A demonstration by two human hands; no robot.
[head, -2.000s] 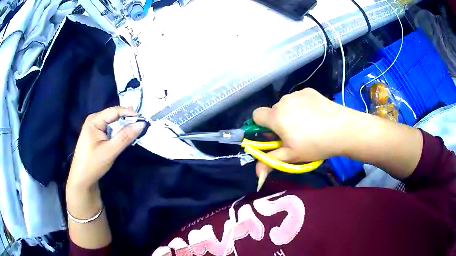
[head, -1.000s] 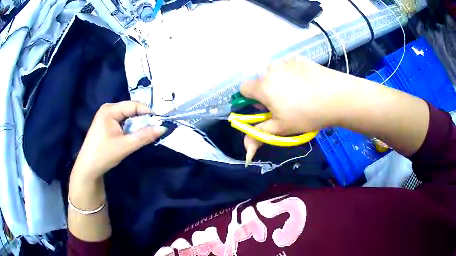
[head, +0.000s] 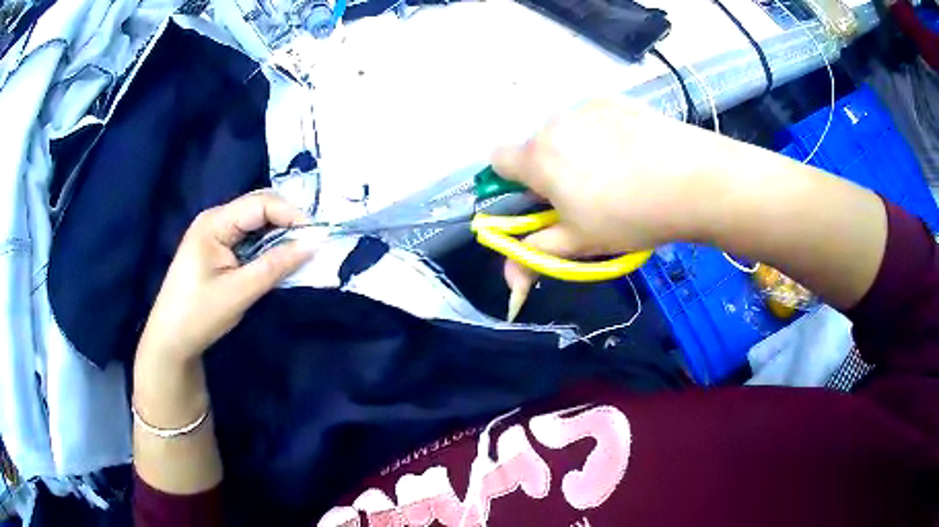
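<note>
My left hand (head: 221, 273) pinches the pale seam edge of a navy garment piece (head: 360, 360) that lies over my lap. My right hand (head: 607, 196) holds scissors (head: 561, 262) with one green and one yellow handle loop. The blades point left, and their tips are at the seam edge by my left fingertips. Whether the blades are open or closed is hard to tell. A white panel (head: 402, 280) runs along the navy cloth below the blades, with a dark patch on it. A thin thread trails from its right end.
The white machine table (head: 432, 93) has a measuring scale (head: 741, 88) along its edge. A black smartphone (head: 607, 23) and cables lie at the back. Pale cloth (head: 31, 257) is heaped at left. A blue crate (head: 690, 314) with bagged orange fruit (head: 779, 291) is at right.
The scissors and my right hand have moved up and left, bringing the tips to my left fingertips. My left hand has turned the seam edge, and a dark patch now shows beside it.
</note>
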